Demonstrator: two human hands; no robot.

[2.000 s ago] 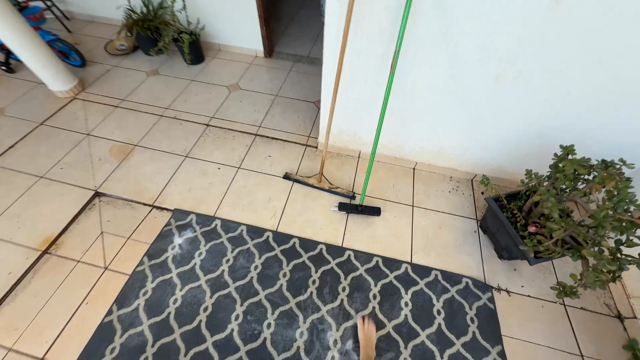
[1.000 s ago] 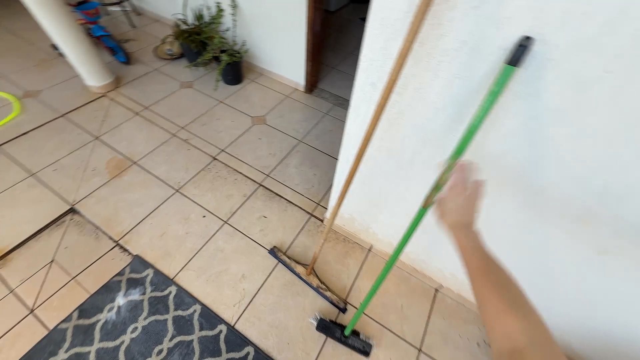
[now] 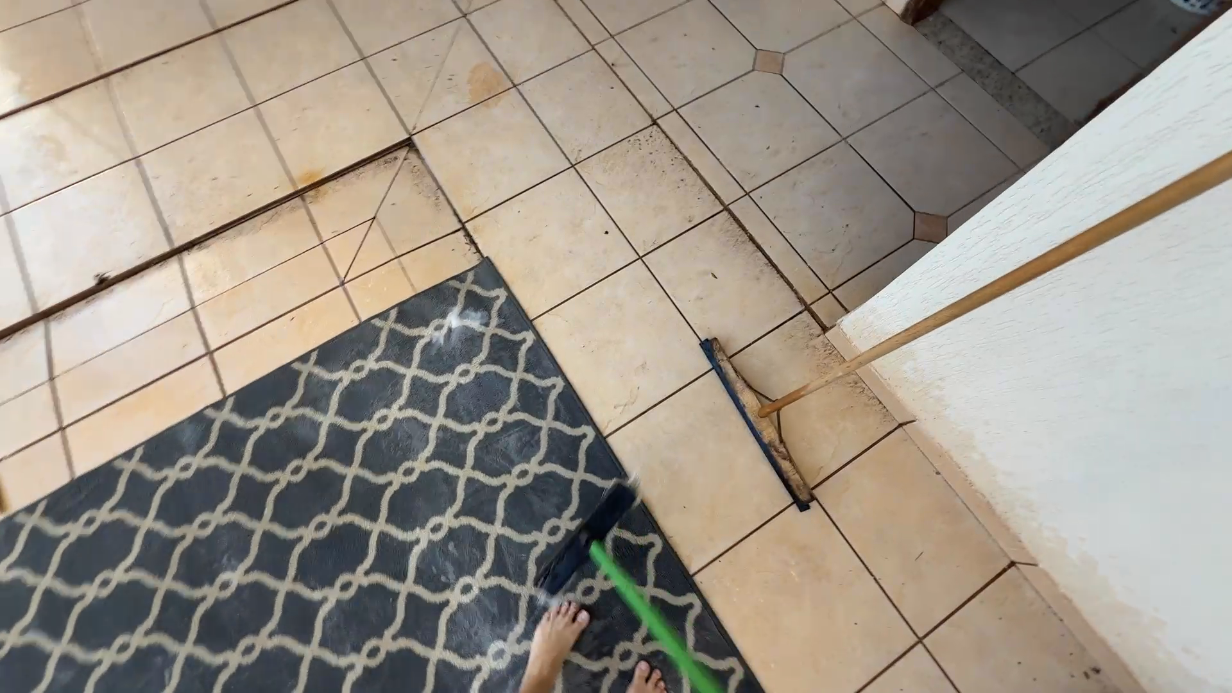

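The push broom's black head [image 3: 587, 537] is over the right edge of the dark patterned rug [image 3: 385, 481], slightly blurred. Its green handle [image 3: 650, 616] runs down out of the bottom of the view, so whatever holds it is hidden. Neither my left hand nor my right hand shows. Whitish powdery patches mark the rug, one near its far corner. My bare feet [image 3: 558, 630] stand on the rug just below the broom head.
A floor squeegee [image 3: 760, 423] with a wooden handle leans toward the white wall [image 3: 1088, 385] at the right. Beige floor tiles [image 3: 712, 472] surround the rug. A shallow step edge [image 3: 241, 212] crosses the left, and a doorway [image 3: 1049, 48] is at the upper right.
The green-handled broom has left the wall, where my right hand reached to its handle one second ago, and its head is now over the rug. The view has swung down toward the rug.
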